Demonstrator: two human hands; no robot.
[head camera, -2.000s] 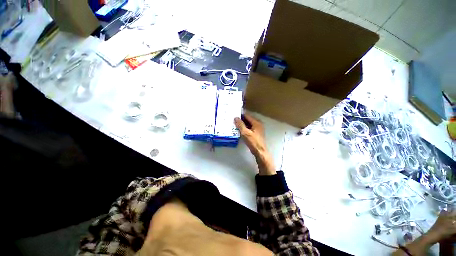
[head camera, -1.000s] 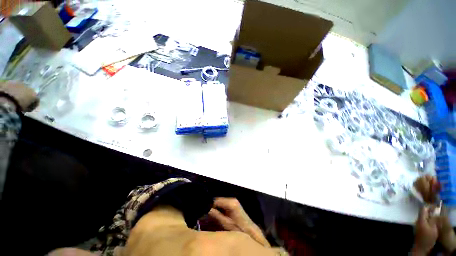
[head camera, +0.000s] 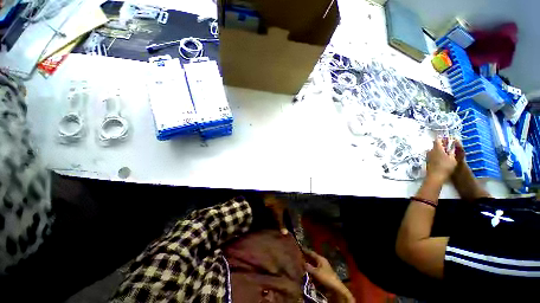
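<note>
Two side-by-side stacks of slim white retail boxes [head camera: 173, 97] with blue sides lie on the white table [head camera: 266, 160]. Left of them are two clear sleeves or trays, each with a white coiled cable [head camera: 113, 128]. My left hand [head camera: 276, 214] is below the table edge, dim and partly hidden beyond my checked sleeve. My right hand [head camera: 322, 272] is low over my lap, near a dark edge. Neither hand touches the boxes. Whether either holds something cannot be told.
An open brown carton [head camera: 266, 62] stands behind the boxes, with a blue-white box inside. A heap of coiled cables [head camera: 391, 112] lies right, where a neighbour's hands [head camera: 441, 160] work beside blue-white box piles [head camera: 478, 139]. A spotted sleeve [head camera: 23, 177] is at far left.
My right hand has left the box stack and dropped below the table edge. The view has turned right and down, showing more of the neighbour and box piles. The stacks stay side by side.
</note>
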